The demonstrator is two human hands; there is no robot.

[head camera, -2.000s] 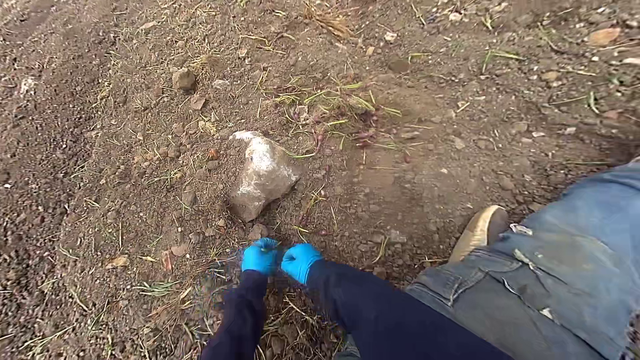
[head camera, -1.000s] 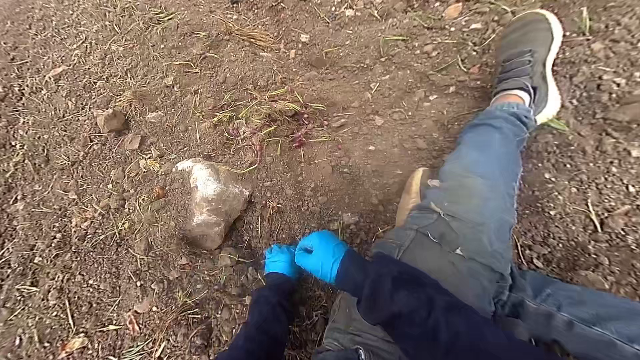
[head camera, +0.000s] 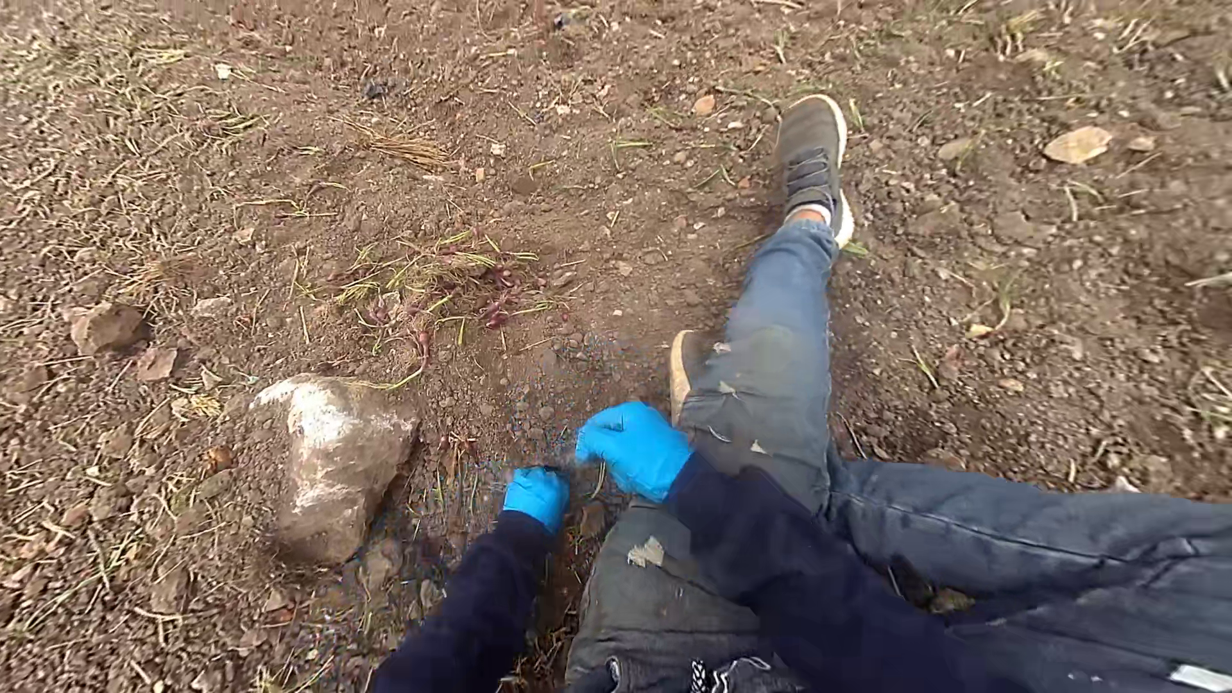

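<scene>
My left hand (head camera: 537, 495), in a blue disposable glove, is closed low over the soil, right of a large whitish rock (head camera: 337, 462). A small dark thing shows at its fingers, too blurred to name. My right hand (head camera: 635, 450), gloved the same way, is bent beside my knee with its fingertips toward the left hand and a small gap between them. A thin stem-like strand hangs below its fingers; whether they grip it is unclear. Above the rock lies a loose heap of small reddish-purple bulbs with green stems (head camera: 443, 289).
My jeans-clad leg (head camera: 780, 318) stretches away to a grey shoe (head camera: 811, 159), with another shoe's tan sole (head camera: 681, 371) near the knee. A brown stone (head camera: 108, 328) lies at the left. Dry grass and pebbles cover the soil. A flat pale stone (head camera: 1078, 145) sits at the upper right.
My hands, close together or touching a second ago, are now a little apart. The view has shifted to the right since the earliest frame, bringing in the outstretched leg.
</scene>
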